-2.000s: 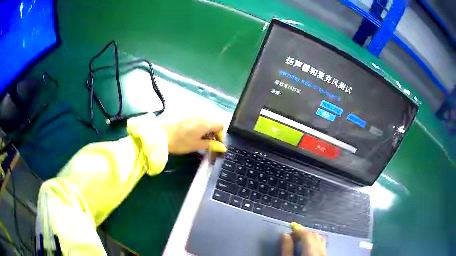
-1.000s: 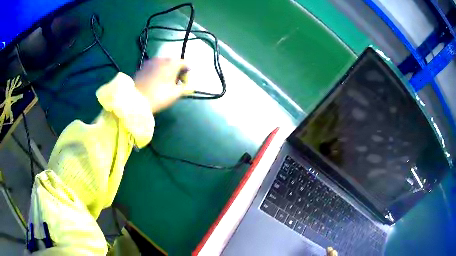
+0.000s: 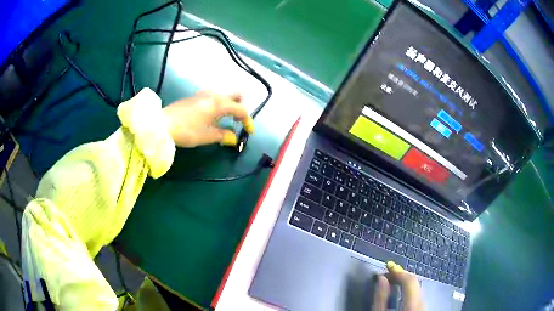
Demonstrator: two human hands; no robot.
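The grey laptop (image 3: 328, 267) lies open on a white sheet with a red edge (image 3: 255, 212). Its dark screen (image 3: 395, 91) shows a test page with a green and a red button. My left hand (image 3: 209, 121), with yellow finger cots, holds a black plug (image 3: 242, 143) with a metal tip between thumb and fingers, left of the laptop and not touching it. A second black plug (image 3: 266, 161) lies by the red edge. My right hand (image 3: 401, 288), cut off by the bottom edge, is over the touchpad, a yellow cot on one finger.
Black cables (image 3: 130, 61) lie looped on the green bench (image 3: 176, 243) at the left. A blue screen (image 3: 30, 21) is cut off at the upper left. Blue shelving (image 3: 501, 27) stands behind the laptop. The bench's near edge runs along the lower left.
My left hand has gone from the laptop's left side to the cables and picked up a plug, now brought back rightwards. The screen looked dark and reflective one second ago; the test page is readable again.
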